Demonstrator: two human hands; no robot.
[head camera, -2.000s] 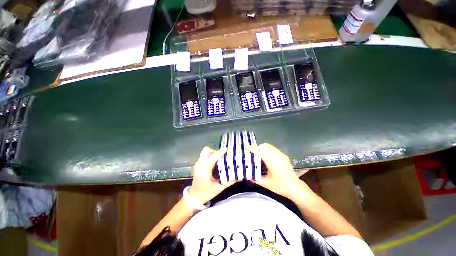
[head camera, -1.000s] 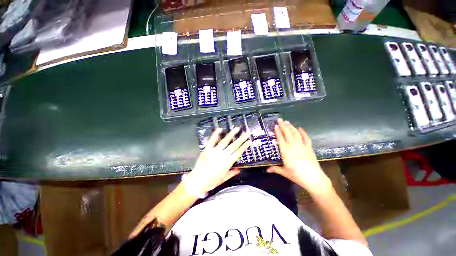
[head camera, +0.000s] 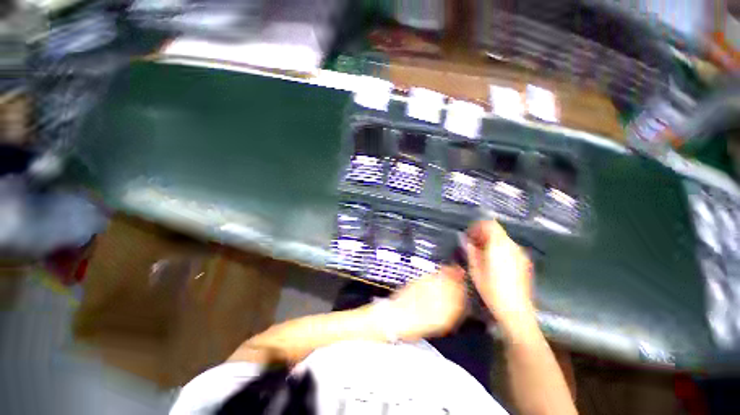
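Note:
The frame is blurred. Several bar phones (head camera: 352, 235) lie face up side by side at the bench's front edge, just left of my hands. Behind them a clear blister tray (head camera: 406, 198) holds a row of phones (head camera: 406, 166) face up, with small white slips (head camera: 463, 118) above them. My left hand (head camera: 434, 301) is at the right end of the loose row. My right hand (head camera: 501, 263) is close beside it, fingers bent. Something dark and narrow, seemingly a phone, shows between my fingertips; blur hides which hand grips it.
The green bench (head camera: 235, 154) runs across the view. Another tray of phones (head camera: 722, 243) is at the far right. A whitish bottle (head camera: 649, 126) stands behind the bench, and a white board (head camera: 251, 50) lies at the back left. Cardboard boxes (head camera: 162, 284) are below the front edge.
The view has turned and blurred. My hands have left their flat spread over the loose phones and come together at the row's right end, with fingers bent.

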